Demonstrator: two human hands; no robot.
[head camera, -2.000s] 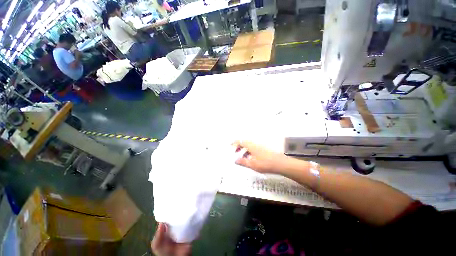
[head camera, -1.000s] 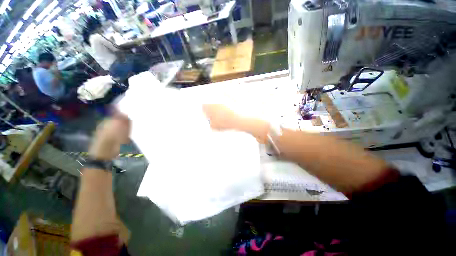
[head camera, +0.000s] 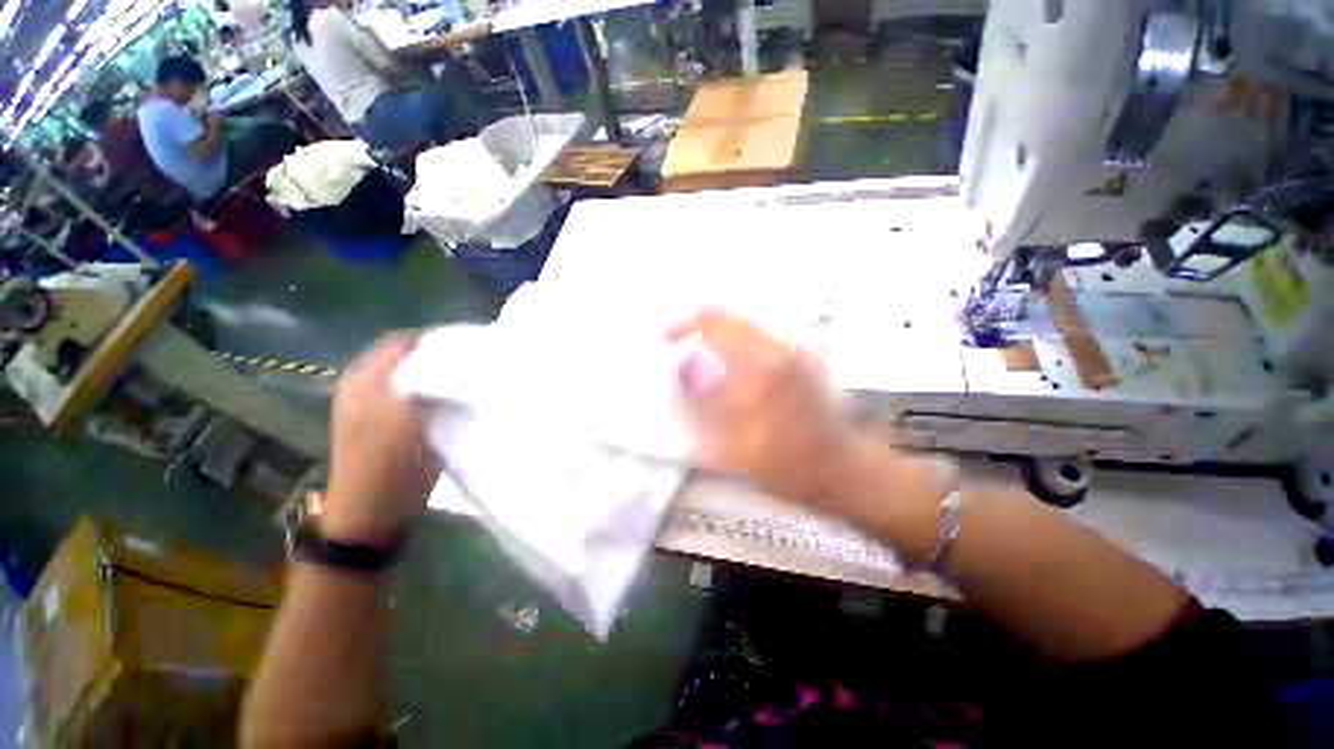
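A white knit garment piece (head camera: 563, 424) is bunched between my two hands, above the left end of the white table; one pointed corner hangs over the front edge. My left hand (head camera: 383, 424), with a dark band at the wrist, grips its left end. My right hand (head camera: 761, 403), slightly blurred, is closed on its right side, with a bracelet on the wrist. The fabric hides some fingertips. The needle area (head camera: 992, 315) of the sewing machine is to the right of my right hand, apart from the fabric.
The machine head (head camera: 1075, 132) stands at the right over its bed (head camera: 1170, 344). A ruler tape (head camera: 790, 539) runs along the table's front edge. A cardboard box (head camera: 176, 622) is on the floor at lower left. Beyond are a white basket (head camera: 505, 183), a wooden-topped stand (head camera: 739, 125) and seated people.
The garment piece was spread over the table edge, then lifted and swung up; now it is gathered smaller between both hands. My left hand rose from low at the edge and moved right.
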